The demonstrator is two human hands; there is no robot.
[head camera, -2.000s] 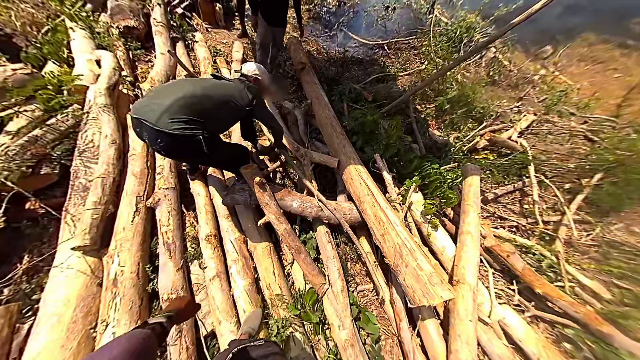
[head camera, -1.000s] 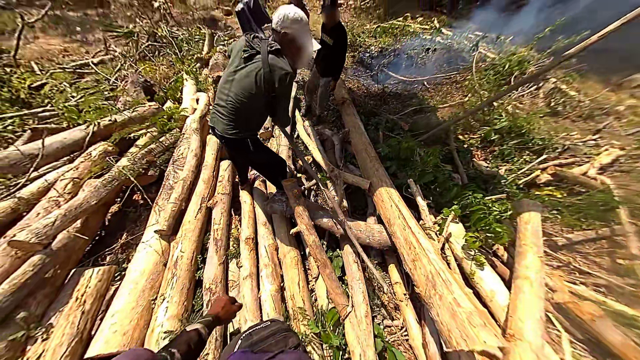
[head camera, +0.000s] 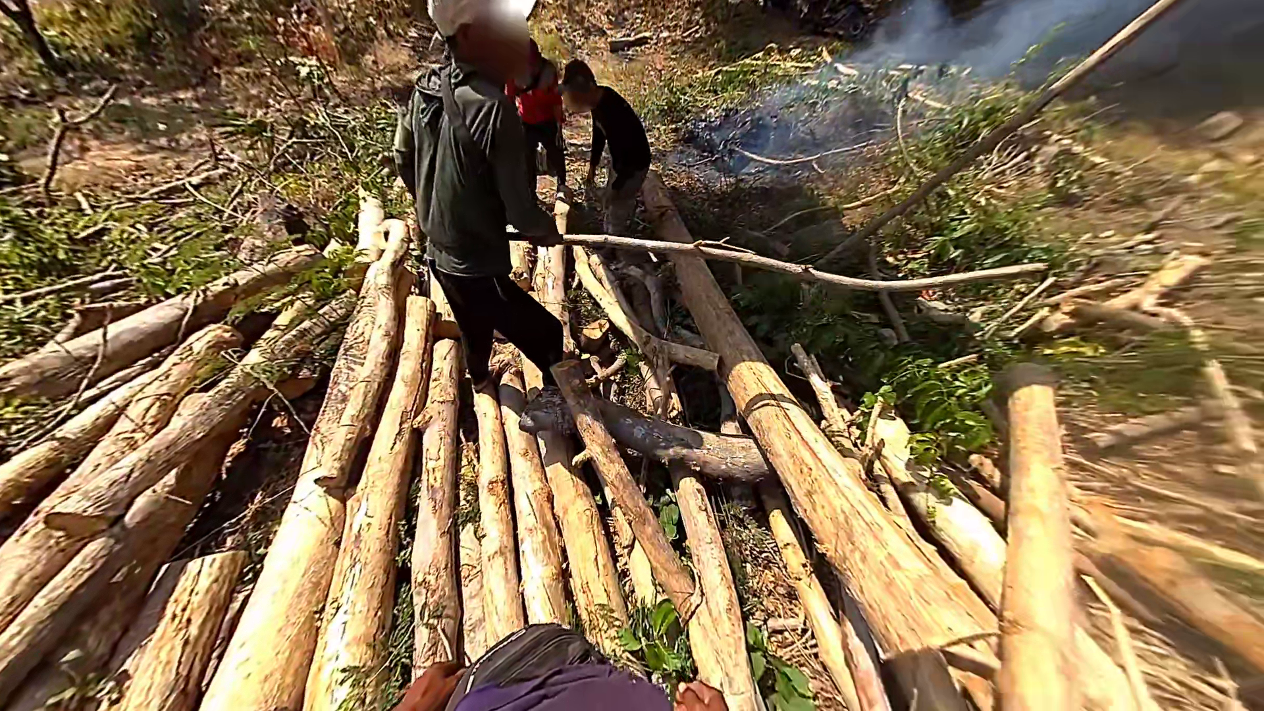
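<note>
My left hand (head camera: 431, 687) shows only in part at the bottom edge, beside a dark bag (head camera: 533, 652) at my front; its fingers are mostly cut off. To the right of the bag, part of my right hand (head camera: 699, 696) shows at the same edge, near a peeled log (head camera: 716, 602). Whether either hand holds anything cannot be told. Ahead, many peeled logs (head camera: 434, 513) lie side by side. A darker log (head camera: 681, 444) lies across them. A person in a dark jacket (head camera: 469, 178) stands on the logs with a long thin branch (head camera: 790, 265) at hand level.
A thick log (head camera: 820, 474) runs away toward two more people, one in black (head camera: 620, 138), one in red (head camera: 540, 104). Smoke (head camera: 948, 49) drifts at the upper right. More logs (head camera: 128, 336) lie at left; a slanted pole (head camera: 997, 133) and leafy brush (head camera: 928, 405) are at right.
The person in the dark jacket has straightened up from bending, and a long branch now extends rightward from them. My left hand was farther forward over the logs one second ago. The view has tilted up.
</note>
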